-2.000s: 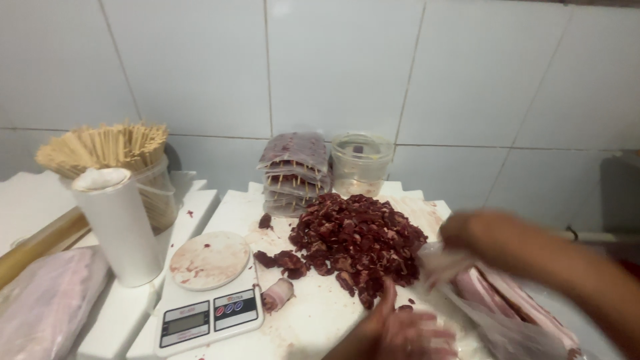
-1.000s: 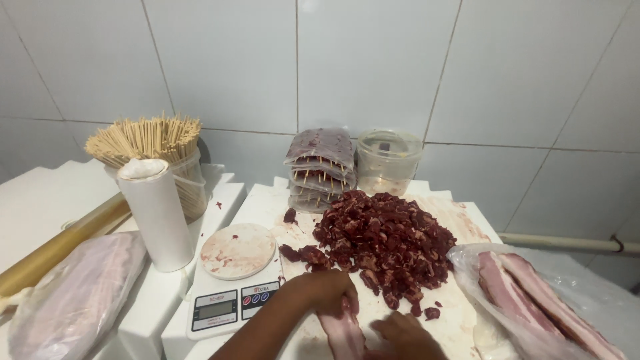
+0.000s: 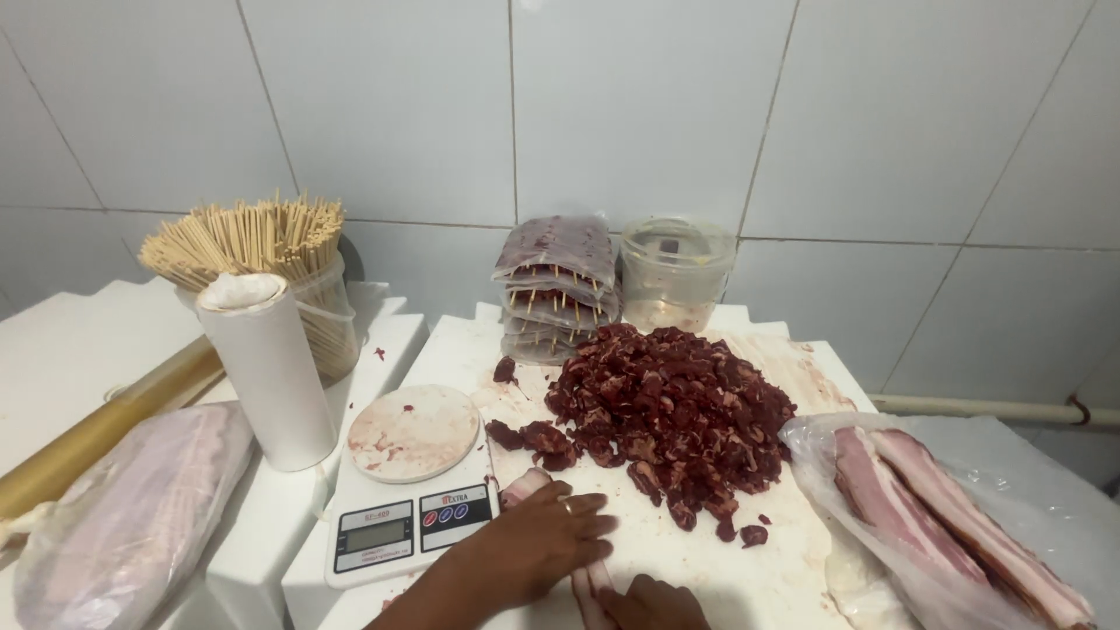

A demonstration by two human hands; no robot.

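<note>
My left hand (image 3: pixel 538 547), with a ring on one finger, rests palm down over a strip of bacon (image 3: pixel 591 588) on the white board, right of the digital kitchen scale (image 3: pixel 411 490). At the bottom edge, my right hand (image 3: pixel 652 604) touches the same strip, its fingers curled; its grip is partly hidden. A short rolled piece of bacon (image 3: pixel 525 486) lies just beyond my left hand. Beyond both hands is a large heap of cut dark red meat (image 3: pixel 678 411). An open plastic bag (image 3: pixel 1032 490) at the right holds slabs of bacon (image 3: pixel 927 516).
Bagged skewered meat (image 3: pixel 560 284) is stacked at the back beside a clear plastic tub (image 3: pixel 678 271). On the left are a tub of wooden skewers (image 3: pixel 328 306), a white roll (image 3: pixel 267 376), a gold-coloured roll (image 3: pixel 114 420) and a bagged pale slab of meat (image 3: pixel 136 516). A tiled wall (image 3: pixel 647 114) stands behind.
Two seconds ago one hand was at the bacon bag on the right. Both hands are now over a bacon strip near the scale. Since one second ago, my left hand has flattened over the strip.
</note>
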